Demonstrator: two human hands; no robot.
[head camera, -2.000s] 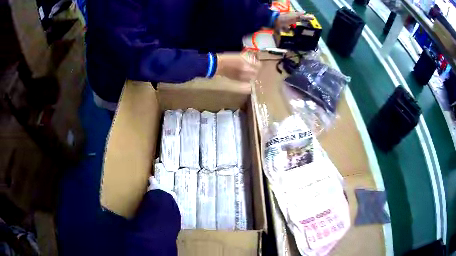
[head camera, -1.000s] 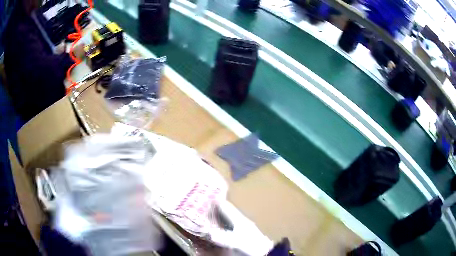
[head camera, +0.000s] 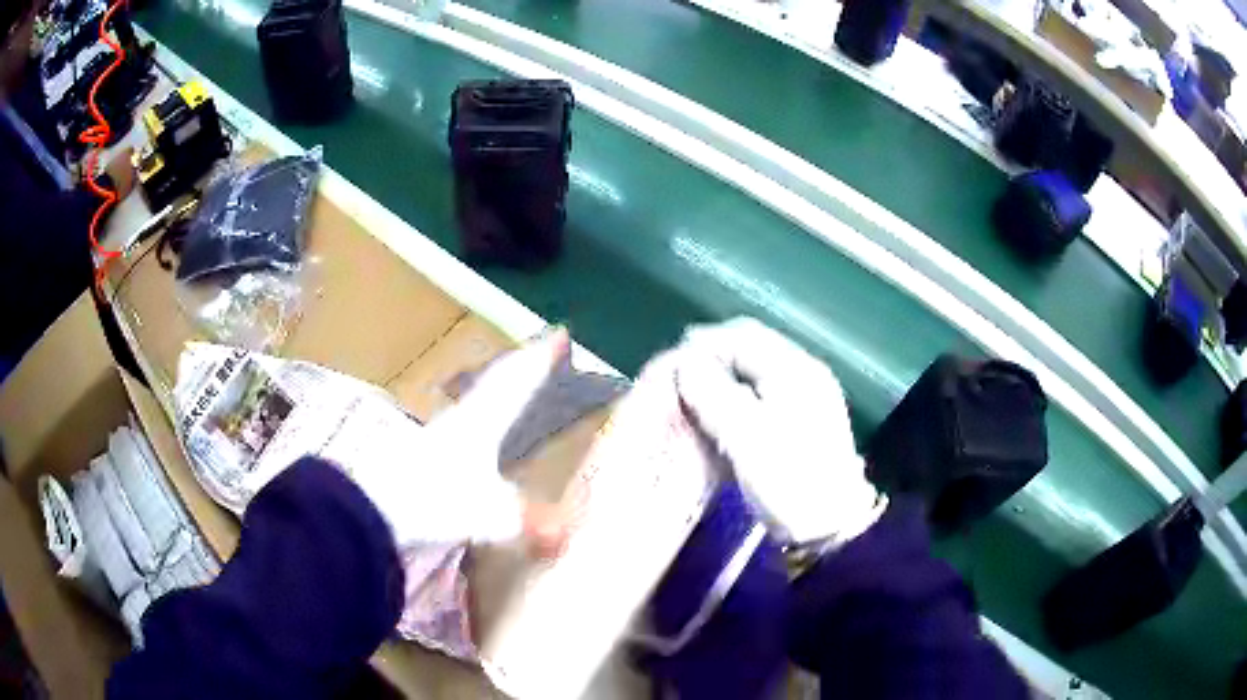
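A white wrapping sheet or pack with faint pink print stands in front of me, bright and partly blurred. My right hand, in a white glove, is closed on its upper end. My left hand, also white-gloved, is beside its left side with fingers spread; a bare fingertip is at or near its edge, contact unclear. A grey notched panel lies on the cardboard-covered bench, partly hidden behind my left hand. A printed wrapping sheet lies left of it, partly under my left arm.
An open carton with white wrapped packs is at lower left. A clear bag with dark contents and a yellow-black device lie on the bench. Black speakers stand on the green conveyor. A person's dark sleeve is at far left.
The view has swung right, away from the carton. The blurred white bundle over the carton is gone from there; a white pack is now over the bench, with both gloved hands clearly visible.
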